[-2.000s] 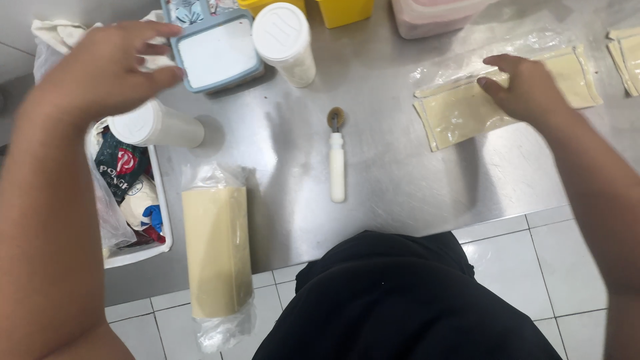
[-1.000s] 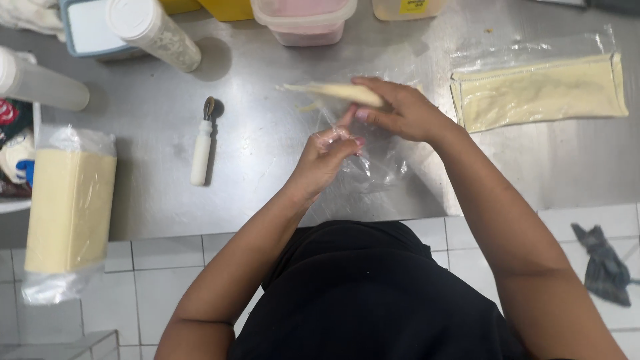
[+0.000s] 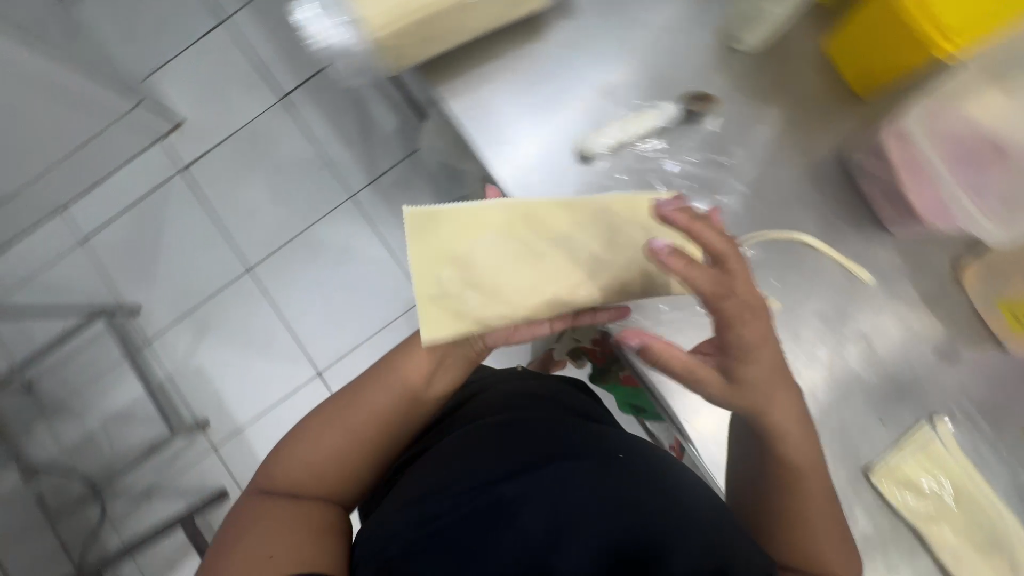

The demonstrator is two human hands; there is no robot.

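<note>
A flat rectangular sheet of pale yellow dough (image 3: 544,260), with finely toothed edges, lies across my left hand (image 3: 552,324), which supports it from below. Most of the left palm is hidden under the sheet. My right hand (image 3: 708,296) is at the sheet's right end, fingertips on its upper face and the thumb apart below. Beyond the sheet, clear plastic film (image 3: 680,172) rests on the steel table (image 3: 848,360). A thin curved strip of dough (image 3: 816,244) lies to the right of my right hand.
A white-handled tool (image 3: 640,128) lies blurred near the table's edge. A wrapped yellow block (image 3: 448,28) is at the top, a yellow container (image 3: 920,40) and a pinkish tub (image 3: 952,152) at the upper right. More dough sheets (image 3: 944,496) sit lower right. A metal frame (image 3: 136,368) stands on the floor.
My hands, which handled thin dough and plastic film over the table, now have a flat dough sheet spread on the left hand near the table's edge. The view has turned strongly.
</note>
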